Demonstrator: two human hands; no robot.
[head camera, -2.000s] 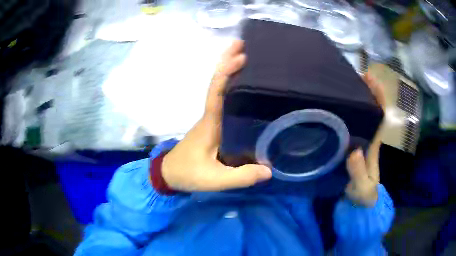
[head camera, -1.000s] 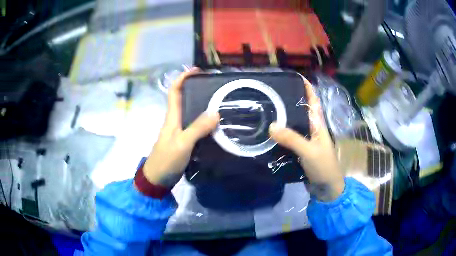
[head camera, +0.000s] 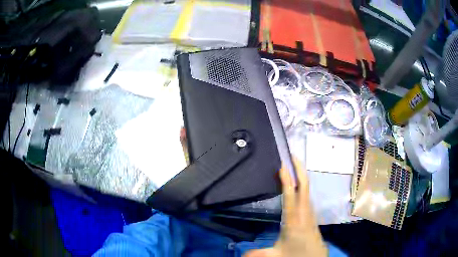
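Observation:
The black projector unit (head camera: 216, 110) stands in front of me with a side turned up. It shows a perforated grille near the top, a round recess with a silvery screw, and a flat black arm slanting to the lower left. My right hand (head camera: 299, 216) lies along its right edge, fingers straight and partly blurred. My left hand (head camera: 184, 140) is almost wholly hidden behind the unit; only a bit of finger shows at its left edge. The lens ring is out of sight.
Bagged trim rings (head camera: 321, 100) lie right of the unit. A sticker sheet (head camera: 379, 190), a yellow spray can (head camera: 412, 103) and a fan (head camera: 451, 60) are farther right. A red board (head camera: 311, 30) is at the back, black units (head camera: 55, 45) at back left.
The unit has turned from its lens face to a side face, and the ring has gone from view. My hands have moved from the front face to the unit's edges.

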